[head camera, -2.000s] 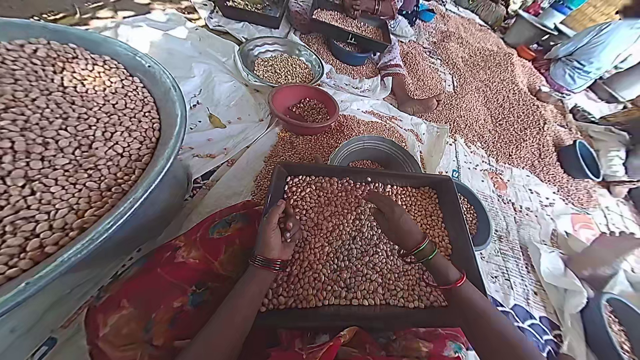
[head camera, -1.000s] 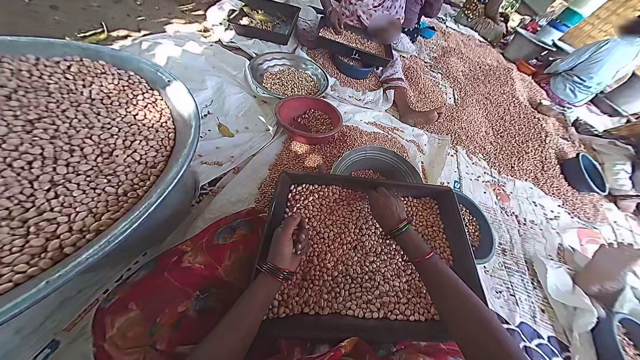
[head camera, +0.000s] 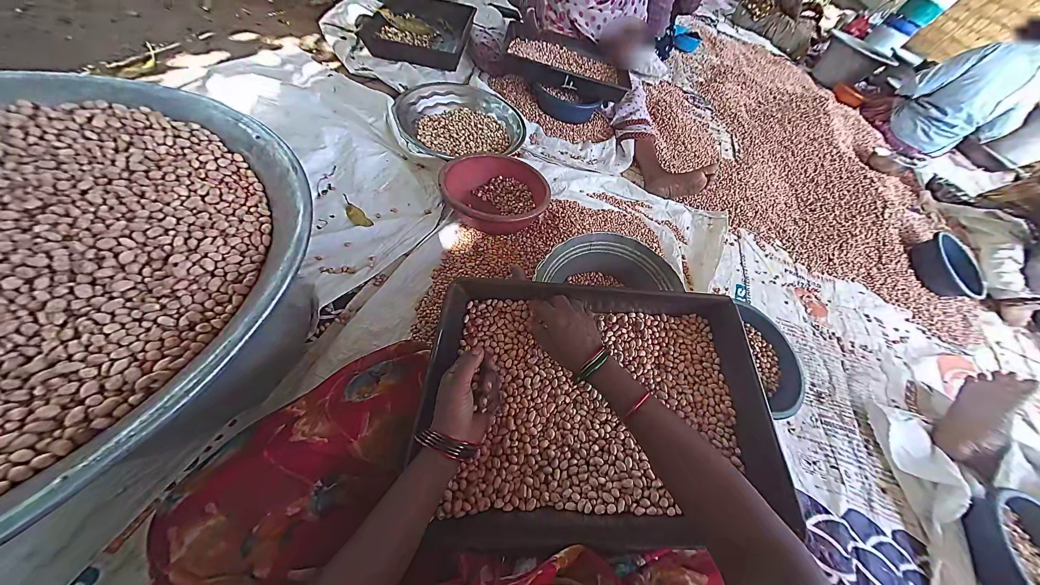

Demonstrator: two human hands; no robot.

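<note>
A dark rectangular tray (head camera: 764, 455) filled with shelled peanuts (head camera: 569, 439) rests at my lap. My left hand (head camera: 469, 396), with bangles at the wrist, is at the tray's left side with its fingers curled; whether nuts are in it is hidden. My right hand (head camera: 566, 329), with green and red bangles, reaches to the upper left part of the tray, its fingertips at the nuts near the far wall. A grey basin (head camera: 609, 253) stands just beyond the tray, and a blue-grey basin (head camera: 792, 382) with nuts sits partly under its right edge.
A large metal tub (head camera: 296, 219) full of peanuts stands at left. Beyond the tray are a red bowl (head camera: 463, 203), a steel bowl (head camera: 516, 122) and a large peanut heap (head camera: 780, 146) on sheets. Other people sit farther back; a bare foot (head camera: 979, 414) shows at right.
My right hand has moved left across the tray, from its right half to the upper left. My left hand stays at the left side.
</note>
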